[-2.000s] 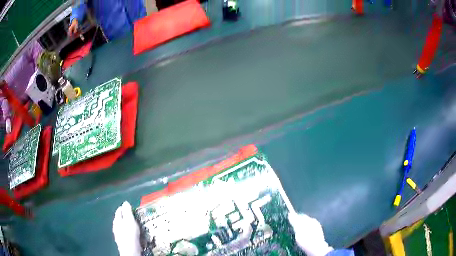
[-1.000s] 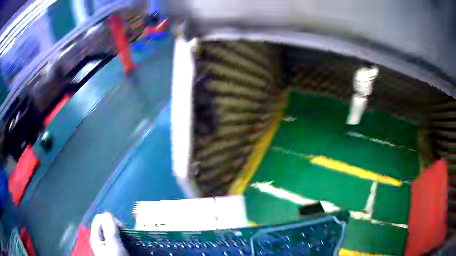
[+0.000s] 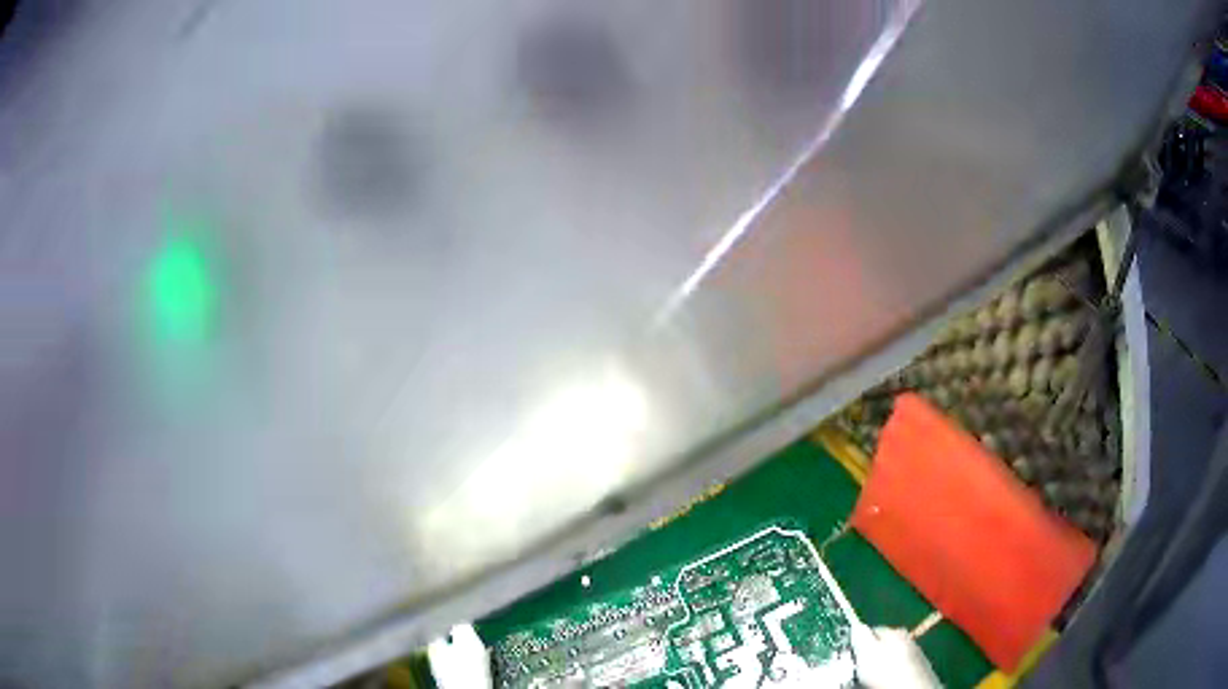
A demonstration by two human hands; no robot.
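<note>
A green circuit board [image 3: 727,626] with white traces and a pale border shows at the bottom edge, its solder side up and its near part cut off. My left hand [image 3: 461,660], in a white glove, is at the board's left edge. My right hand [image 3: 896,660], also in a white glove, is at its right edge. Both hands are small and cut off by the picture's edge, so the fingers beneath the board are hidden. The board is over the booth's green base [image 3: 700,518]; I cannot tell whether it touches.
A large grey-white booth cover [image 3: 404,337] fills the upper and left view, with its edge crossing just beyond the board. An orange-red pad [image 3: 970,532] stands tilted to the right of the board. Brown-grey foam lining [image 3: 1037,364] is behind the pad, with a pale frame edge at the far right.
The view has turned from the bench to the booth. The board has moved with my hands from over the bench to the booth base. The cover now hides most of the booth's inside.
</note>
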